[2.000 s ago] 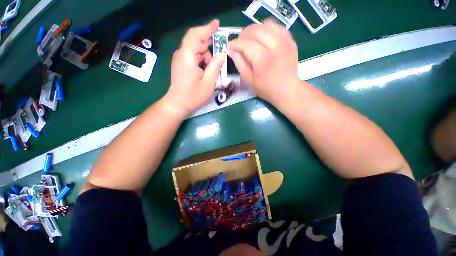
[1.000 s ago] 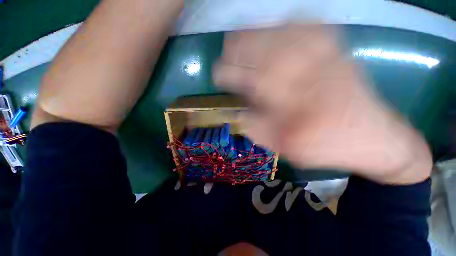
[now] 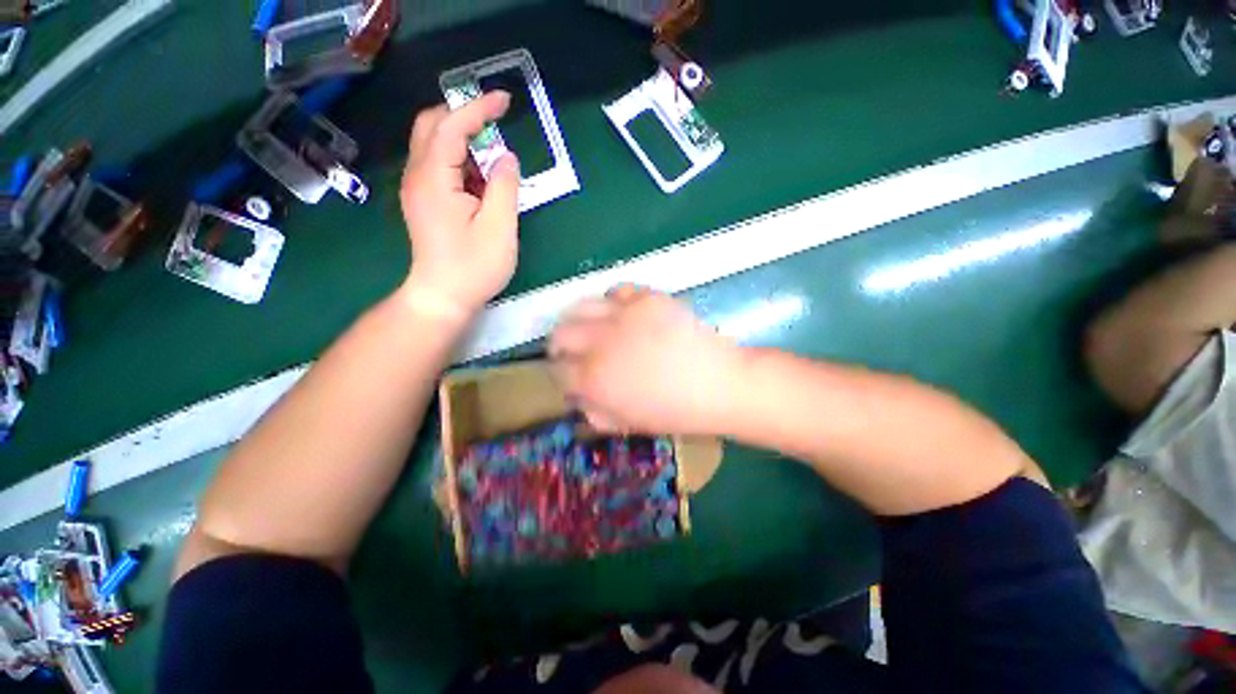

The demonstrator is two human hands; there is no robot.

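My left hand (image 3: 461, 210) grips a white housing (image 3: 548, 125) by its left side, over the green belt. The housing has a large rectangular window and a green circuit board strip under my fingers. My right hand (image 3: 630, 359) is blurred, over the back right part of the cardboard box (image 3: 451, 508). Its fingertips point down, and I cannot tell if they hold anything. The box holds a mass of blue-grey wired cells (image 3: 563, 495) with red wires, blurred.
A white rail (image 3: 800, 224) separates belt and bench. Another white housing (image 3: 667, 132) lies right of the held one. More housings (image 3: 227, 254) with blue cylinders lie left. Part-built units (image 3: 75, 583) are heaped at lower left. Another person's arm (image 3: 1166, 332) is at the right.
Since the blurred earlier view, the belt with its housings is back in view. My left hand now shows with a housing. My right hand is now at the box's back edge.
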